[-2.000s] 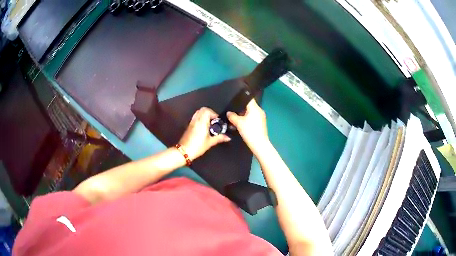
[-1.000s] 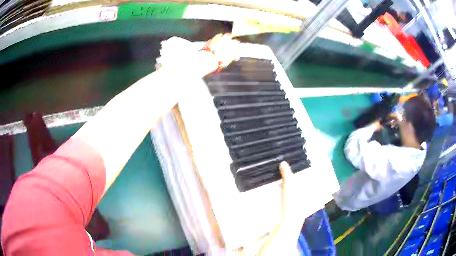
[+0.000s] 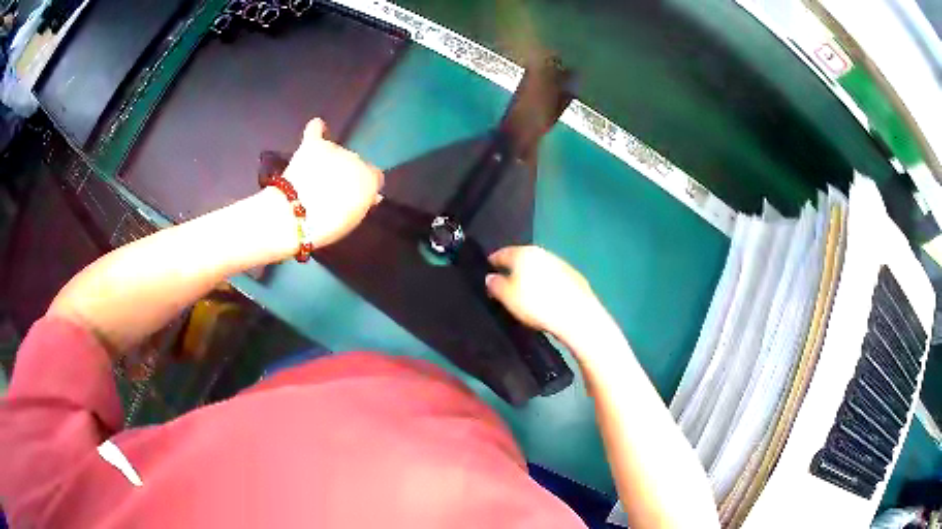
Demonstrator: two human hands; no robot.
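The assembly fixture [image 3: 424,300] lies flat on the teal bench in front of me. A small ring [image 3: 446,235] sits near its middle, with a bit of the teal centre seat [image 3: 434,254] showing beside it. One black bar [image 3: 480,184] runs from the ring towards the upper right arm. Another black bar [image 3: 529,346] runs to the lower right arm. My left hand [image 3: 336,191] is closed over the left arm, around a dark bar that it mostly covers. My right hand [image 3: 542,291] has its thumb and fingertips on the lower right bar, close to the ring.
The dark mat [image 3: 248,103] lies at the upper left with several rings [image 3: 263,12] at its far edge. The sheet stack [image 3: 764,310] stands at right, with rows of bars on its white top sheet. The sunken belt [image 3: 661,103] runs beyond the pale metal edge.
My hands and view have come back from the bar sheet to the fixture. Bars now lie along the fixture's arms around the ring. The top sheet shows fewer bars than a second ago.
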